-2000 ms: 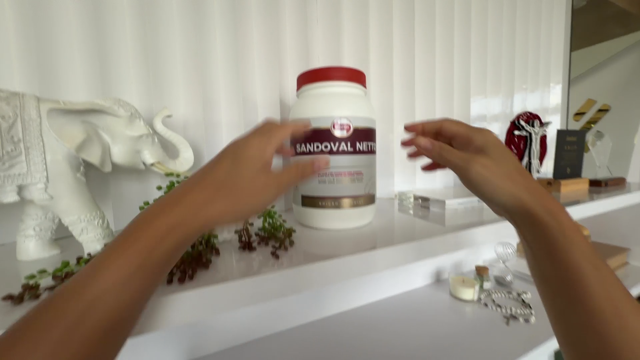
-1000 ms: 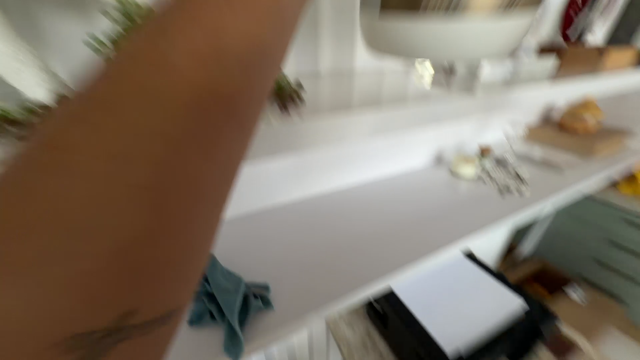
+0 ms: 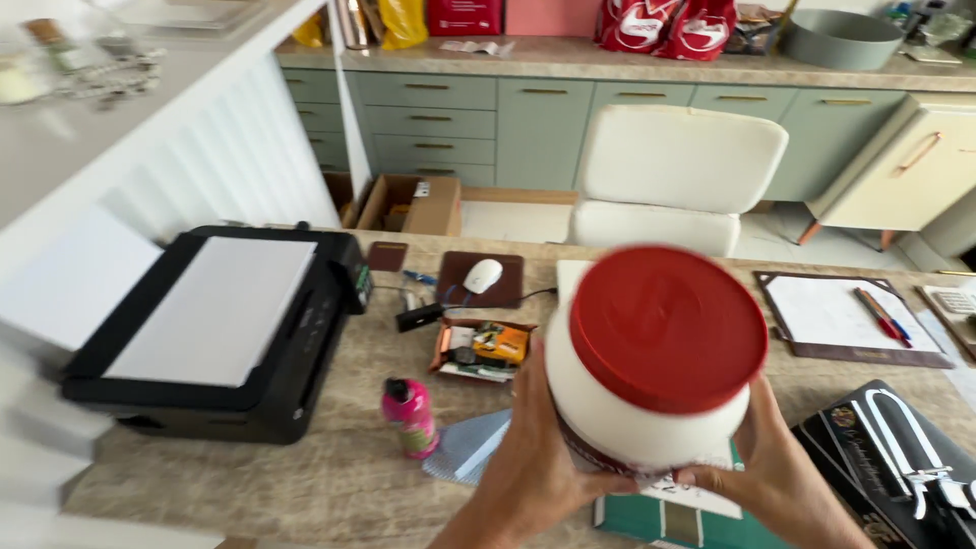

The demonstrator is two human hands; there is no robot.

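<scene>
A large white plastic jar (image 3: 648, 427) with a red screw lid (image 3: 669, 328) is held between both hands above the desk. My left hand (image 3: 537, 438) grips its left side, thumb in front. My right hand (image 3: 762, 457) grips its right side, with the thumb near the other thumb. Beneath the jar, a green box (image 3: 686, 526) and papers are partly hidden. A pink bottle with a black cap (image 3: 410, 418) stands left of my left hand, beside a blue cloth (image 3: 465, 446).
A black printer (image 3: 305, 358) with paper on top occupies the desk's left. A small tray of packets (image 3: 482, 351), a white mouse (image 3: 483, 276), a clipboard (image 3: 854, 316) and a black box with a metal tool (image 3: 884, 457) surround the jar. A white chair (image 3: 679, 160) stands behind the desk.
The jar stood on the white shelf two seconds ago, with my hands on either side of it; now both hands hold it above the desk. The view has swung to the desk.
</scene>
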